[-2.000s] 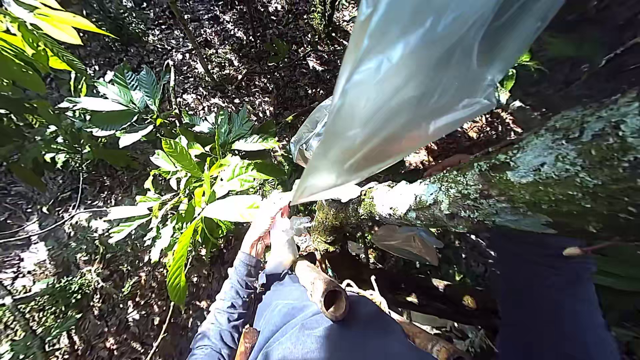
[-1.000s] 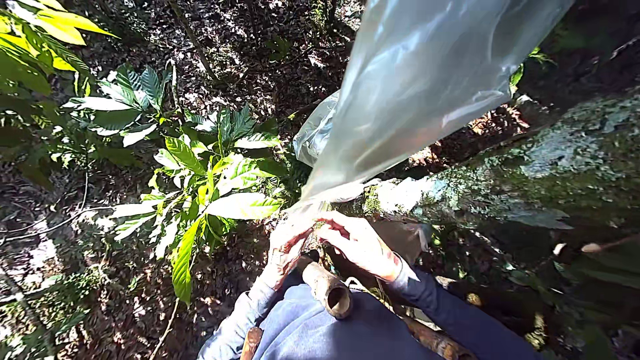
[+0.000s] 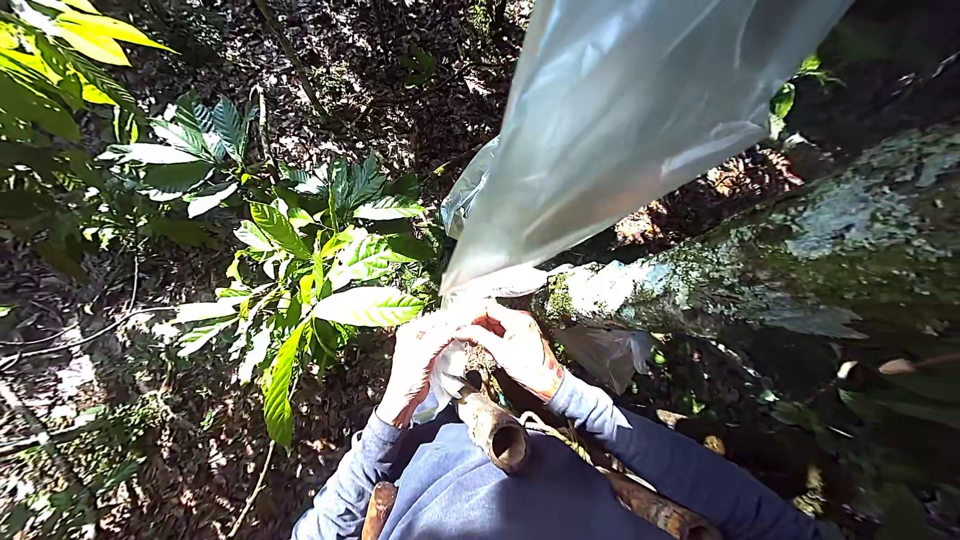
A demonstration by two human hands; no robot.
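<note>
A large translucent plastic bag (image 3: 622,135) rises from my hands to the top of the view, its lower end gathered narrow. My left hand (image 3: 424,352) grips that gathered end, with a loose tail of plastic hanging beneath it. My right hand (image 3: 517,349) meets it from the right, thumb and fingers closed on the same bunched plastic. Just below the hands, a hollow bamboo-like tube (image 3: 495,431) points its open end toward my body. Whatever lies inside the bag is too blurred to tell.
A lichen-covered trunk (image 3: 750,255) runs to the right from beside my hands, with another piece of clear plastic (image 3: 611,352) under it. A leafy plant (image 3: 315,285) stands close on the left. Cut poles (image 3: 660,506) cross near my waist, and leaf litter covers the ground.
Two seconds ago only my left hand showed at the bag's narrow end. My right hand has since come in beside it and taken hold of the plastic.
</note>
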